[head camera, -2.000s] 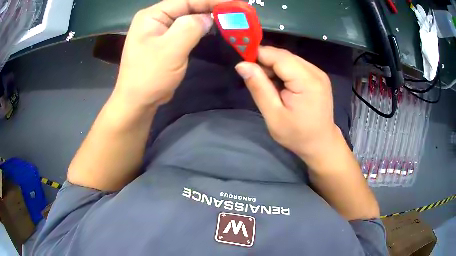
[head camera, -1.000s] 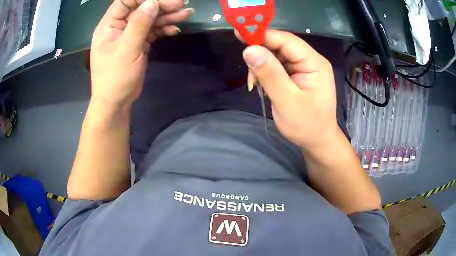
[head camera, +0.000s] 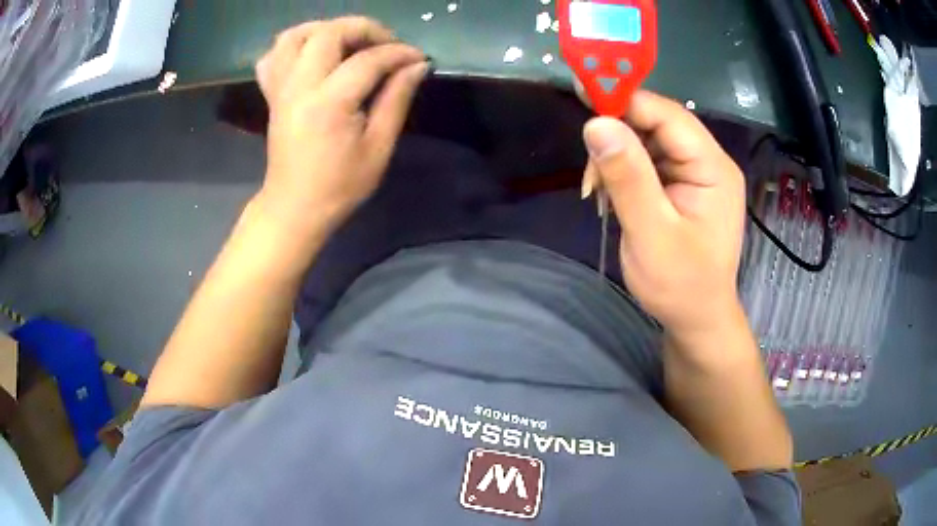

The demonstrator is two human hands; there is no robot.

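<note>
A red probe thermometer [head camera: 606, 46] is held upright near the top of the head view, its lit LCD, two round grey buttons and a triangular one facing me. My right hand [head camera: 673, 200] is shut on its narrow lower end. The thin silver stem [head camera: 604, 231] points down below the fingers. My left hand [head camera: 334, 118] is to the left, apart from the thermometer, thumb and fingers pinched together. A tiny dark piece [head camera: 428, 65] shows at its fingertips, too small to identify.
Dark green bench [head camera: 483, 36] with white bits. A black corded tool [head camera: 807, 108] crosses its edge at right, near a crumpled white glove or cloth [head camera: 902, 118] and red handles. Clear trays [head camera: 822, 288] lie below right. A white-edged tray [head camera: 128, 46] and clear bags [head camera: 36, 51] are left.
My left hand has moved away from the thermometer to the left, then slightly lower. My right hand has carried the thermometer to the right, and its stem now shows below the hand.
</note>
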